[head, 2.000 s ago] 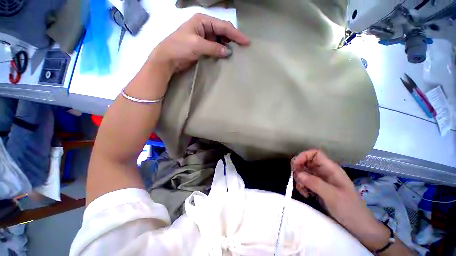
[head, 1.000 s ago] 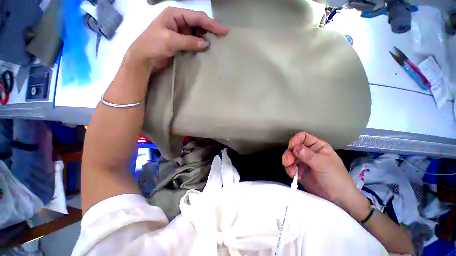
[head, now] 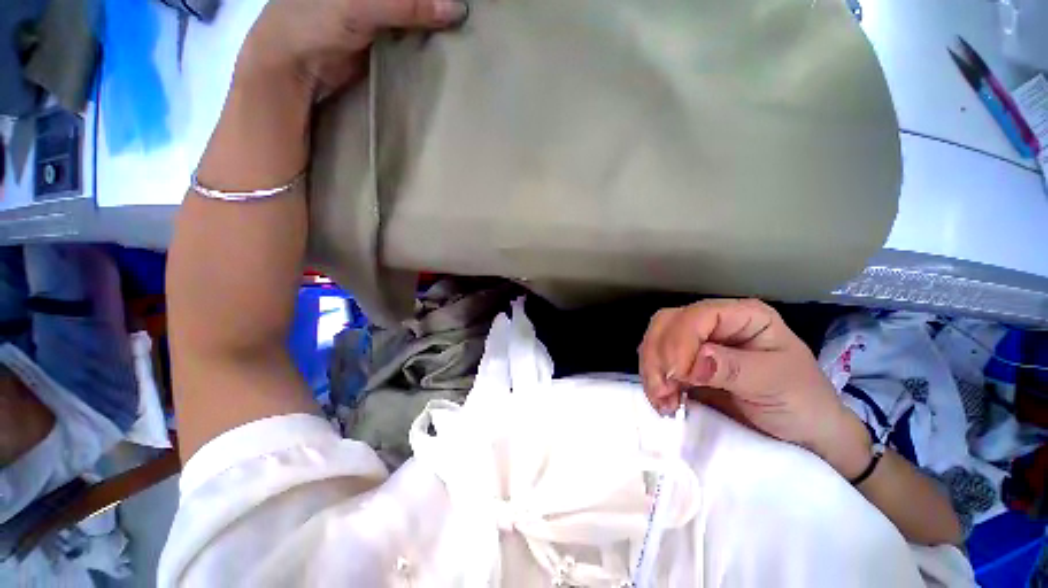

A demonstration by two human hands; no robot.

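A wide olive-khaki cloth lies over the front of the white table, with a curved right edge and a raised fold at its left. My left hand is at the top edge, partly cut off, and holds the cloth near that fold; some fingertips are hidden. My right hand is below the cloth's front edge, in front of my white shirt. Its thumb and fingers pinch a narrow white strip with small dark marks, which hangs down over the shirt. The right hand is apart from the cloth.
Snips and a white label lie at the right. A blue sheet lies at the upper left. A grey ruled strip runs along the table's front edge. Crumpled khaki cloth hangs below.
The view has shifted, so the cloth and left hand sit higher and the machine head has left the picture. The left hand keeps its hold; the right hand still pinches the strip, lower against the cloth.
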